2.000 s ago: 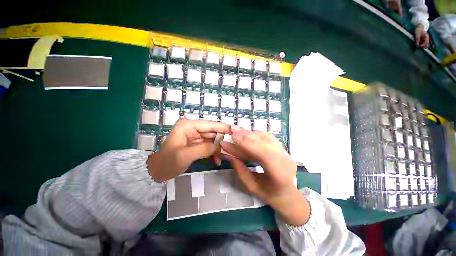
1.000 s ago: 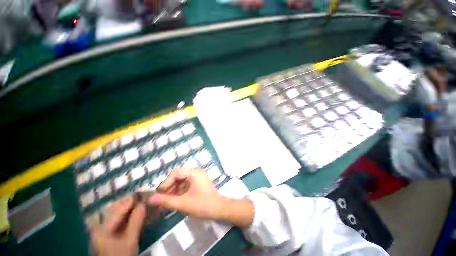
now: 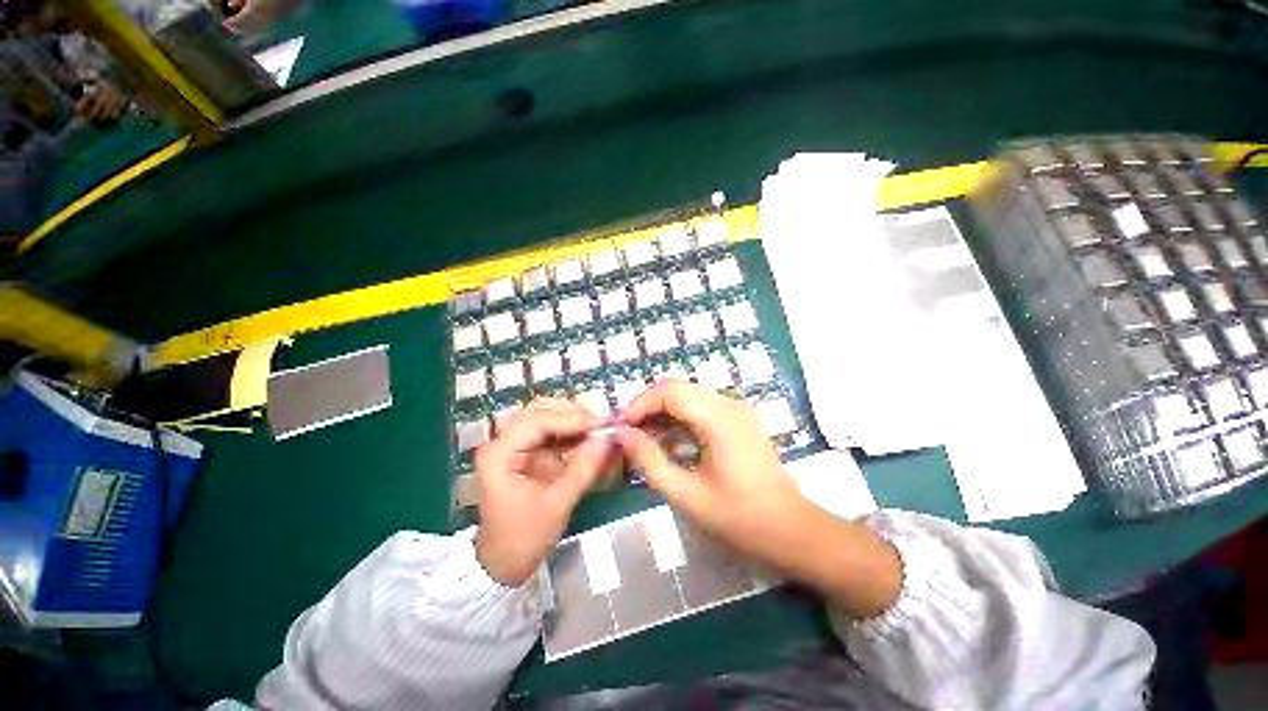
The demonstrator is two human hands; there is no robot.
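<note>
My left hand [image 3: 535, 472] and my right hand [image 3: 716, 465] meet fingertip to fingertip over the near part of the clear tray. They pinch a small whitish piece [image 3: 609, 432] between them; it is too small and covered to tell whether it is a cell or backing. The clear tray [image 3: 452, 403] holds rows of silver-white cells [image 3: 547, 364]; my hands hide some near pockets. The pad sheet [image 3: 643, 583] lies in front of the tray, with grey-brown blocks and white gaps, its right part partly under my right forearm.
White liner sheets [image 3: 848, 320] lie fanned right of the tray. The tray stack [image 3: 1168, 320] stands farther right. A spare grey sheet [image 3: 330, 392] and a yellow tape piece [image 3: 253, 378] lie left. A blue box [image 3: 91, 500] is far left. People's hands show at top left.
The view swung right and then back left, so the blue box now shows. My hands stay together at the fingertips and remain over the near side of the tray.
</note>
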